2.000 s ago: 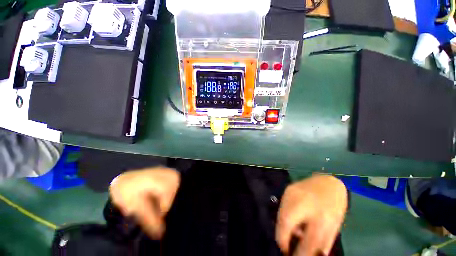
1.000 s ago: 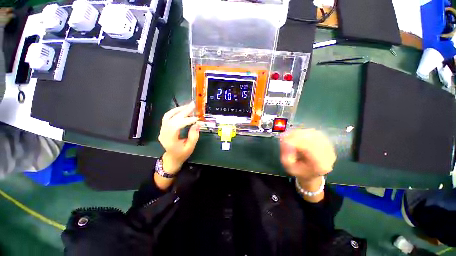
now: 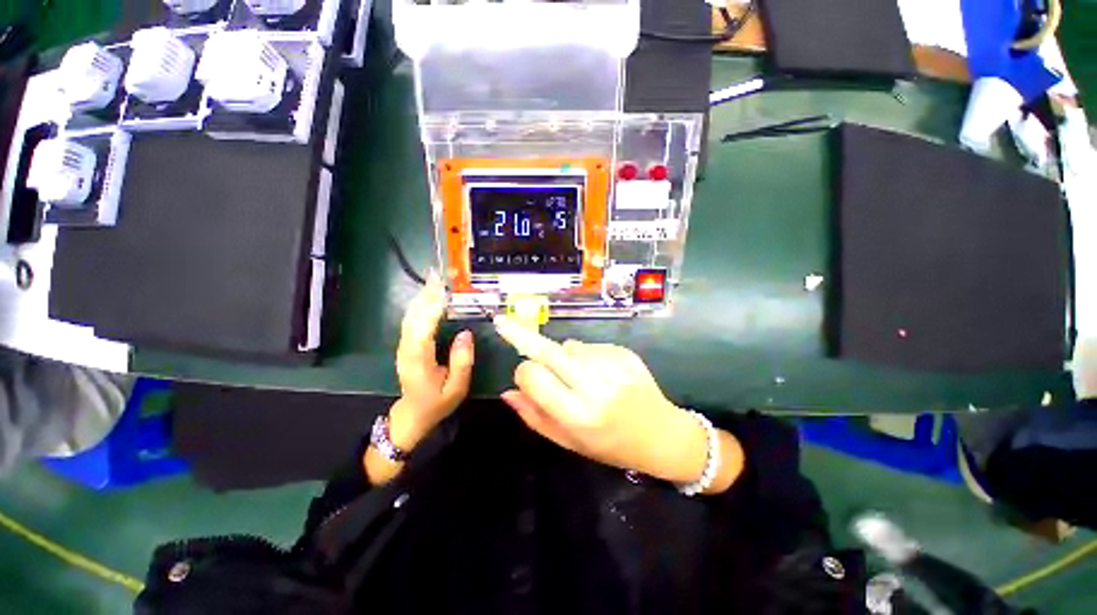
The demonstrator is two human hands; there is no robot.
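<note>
The thermostat (image 3: 525,228) sits in the orange locating nest (image 3: 452,228) of the clear test fixture (image 3: 659,252); its black face shows white digits. The clear lid (image 3: 520,84) stands raised behind it. The red power switch (image 3: 650,285) glows. My left hand (image 3: 430,360) is at the fixture's front left corner, fingers apart, holding nothing visible. My right hand (image 3: 596,402) is in front of the fixture, index finger extended to the yellow piece (image 3: 527,310) at the front edge. The whitish tip of that piece is hidden behind the fingers.
White domed units (image 3: 247,75) stand in clear holders at the left, by a black foam pad (image 3: 187,258). Another black foam pad (image 3: 944,246) lies at the right. A thin dark tool (image 3: 778,129) lies right of the fixture. Clothed parts of other people show at both sides.
Both hands have come up from the lap to the fixture. My right hand has moved left from near the red switch to the yellow piece. The display changed from 188.8 to 21.0.
</note>
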